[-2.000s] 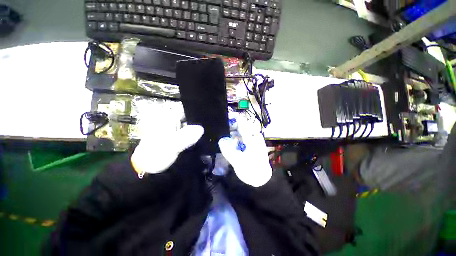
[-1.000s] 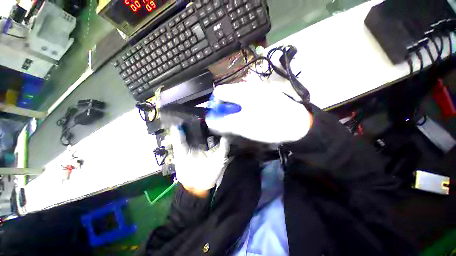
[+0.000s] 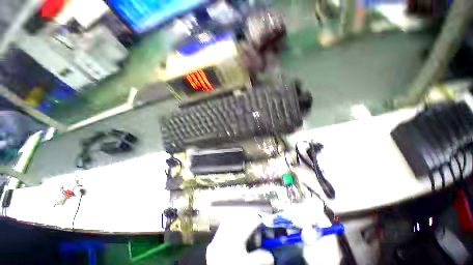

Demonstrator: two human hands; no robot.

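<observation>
My left hand (image 3: 231, 239), in a white glove, is blurred at the bottom edge. A small dark thing (image 3: 255, 238) shows at its fingers; I cannot tell what it is or whether it is gripped. My right hand (image 3: 320, 249), also gloved and cut off by the bottom edge, holds a blue pen-like tool (image 3: 290, 239) lying roughly crosswise between the hands. Just beyond them is the taped test fixture (image 3: 179, 199). A black power adapter (image 3: 217, 161) lies in its far bay. The green button (image 3: 288, 179) is at the fixture's right.
Behind the fixture are a keyboard (image 3: 233, 118) and a power meter (image 3: 199, 80) with red digits. A bundled black cable (image 3: 317, 168) lies right of the fixture. A batch of black adapters (image 3: 433, 137) is at far right. Red-and-white clips (image 3: 67, 194) lie at far left.
The view has levelled and lifted, bringing the monitor and whole meter into sight. My hands are lower in the picture, off the fixture. The dark adapter around my left hand no longer shows clearly.
</observation>
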